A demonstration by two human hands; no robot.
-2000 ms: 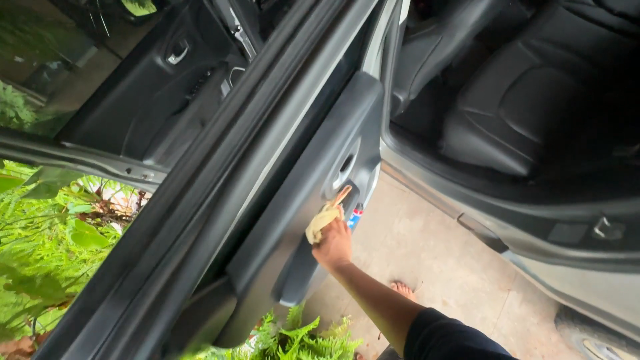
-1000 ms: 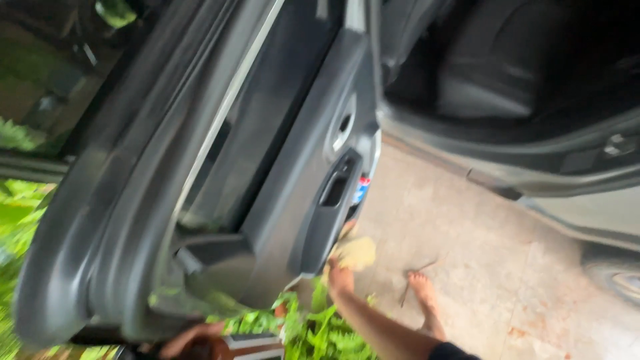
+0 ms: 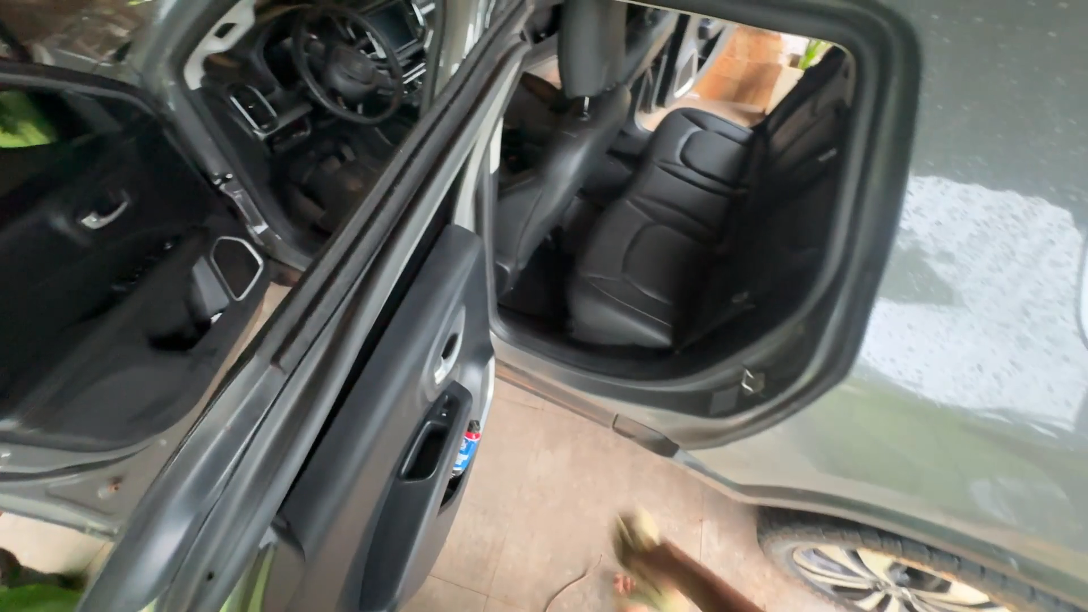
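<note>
My right hand (image 3: 650, 557), blurred by motion, is low in the frame over the paved floor, to the right of the open rear car door. It is closed on a pale yellow cloth (image 3: 631, 529). The door's dark inner panel (image 3: 399, 365) has a silver-rimmed inner handle (image 3: 448, 353) and an armrest with a pull recess (image 3: 423, 450). A blue, white and red container (image 3: 467, 448) with a dark cap stands in the door pocket. Hand and cloth are apart from the panel. My left hand is not in view.
The car's rear doorway shows black seats (image 3: 637, 263). The open front door (image 3: 102, 297) stands at left, with the steering wheel (image 3: 350, 72) beyond. At lower right is the rear wheel (image 3: 892, 578). A thin cord-like thing (image 3: 574, 582) lies on the floor near a partly visible foot.
My right hand with the cloth was at the door panel two seconds ago, then at its lower edge; now it is off the door, to the right. The view has swung to show more of the car.
</note>
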